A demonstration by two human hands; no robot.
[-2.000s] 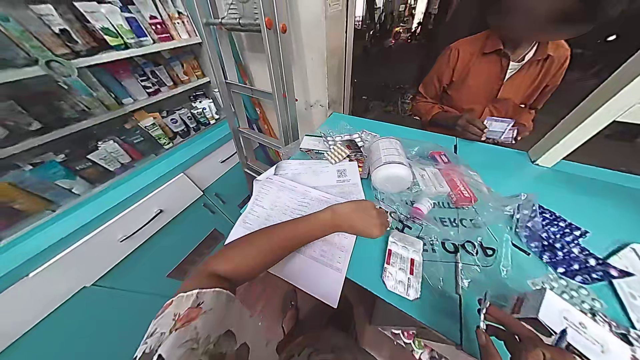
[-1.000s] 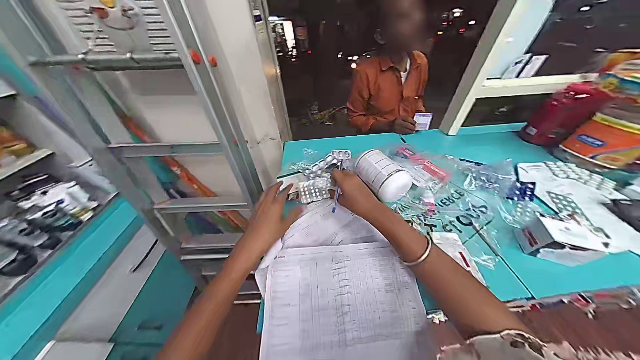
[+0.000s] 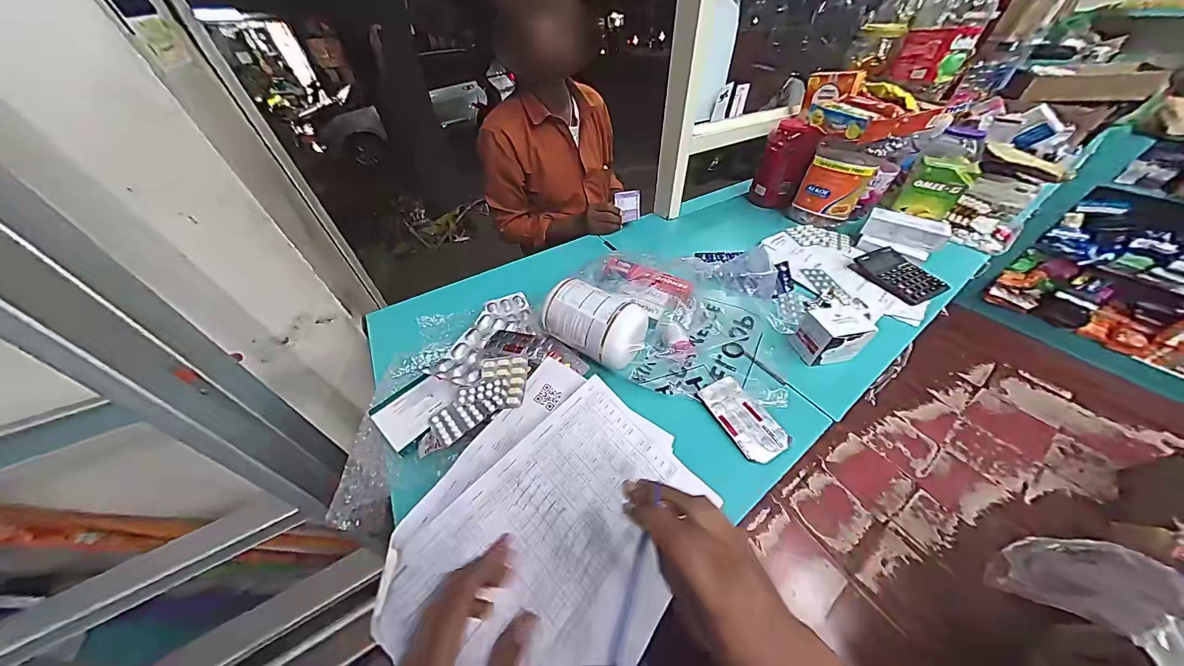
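Observation:
My right hand holds a blue pen over the right edge of printed paper sheets on the turquoise counter. My left hand, blurred, is over the lower left of the sheets with its fingers apart. Beyond the papers lie several tablet blister packs, a white carton and a white plastic jar on its side. A silver blister strip with red marks lies right of the sheets. A clear plastic bag with a red box lies behind it.
A person in an orange shirt stands across the counter, holding a small card or pack. At right are a calculator, a small white box, more blister packs and jars. A metal ladder stands at left.
Both hands have come back from the blister packs toward me, over the sheets. The blue pen stays in my right hand. The view has swung right.

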